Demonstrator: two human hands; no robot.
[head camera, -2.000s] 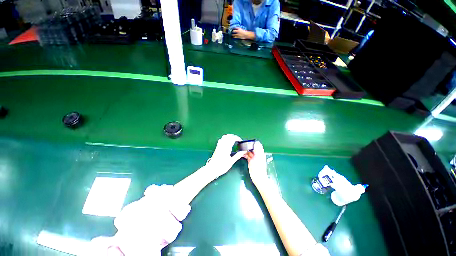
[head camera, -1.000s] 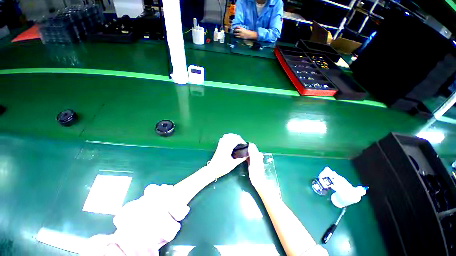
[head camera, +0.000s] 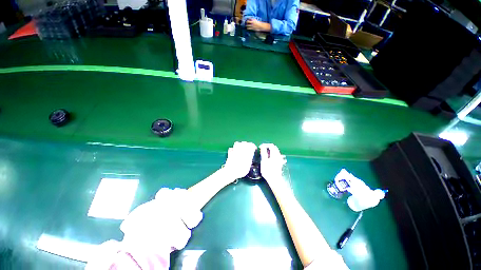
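A round black part (head camera: 255, 171) is between my two hands, low over the green bench top; whether it touches the bench cannot be told. My left hand (head camera: 242, 158) has its fingers on the part's left side. My right hand (head camera: 272, 162) has its fingers on its right side. Both hands are overexposed, so finger detail is lost, and they cover the part's upper area. Two more round black parts stand on the green strip, one at centre left (head camera: 162, 127) and one farther left (head camera: 59, 117).
At right lie a white cloth (head camera: 352, 183), a clear jar (head camera: 334, 190), a squeeze bottle (head camera: 365, 200) and a pen (head camera: 346, 237). Black stacked trays (head camera: 403, 195) stand far right. A white post (head camera: 181, 42), timer (head camera: 204, 70), red-edged tray (head camera: 329, 89) and seated person (head camera: 271, 17) are beyond.
The black part went from being held up tilted between the fingers to lower, nearer me, with both hands over it. The two loose round parts have shifted left along the strip.
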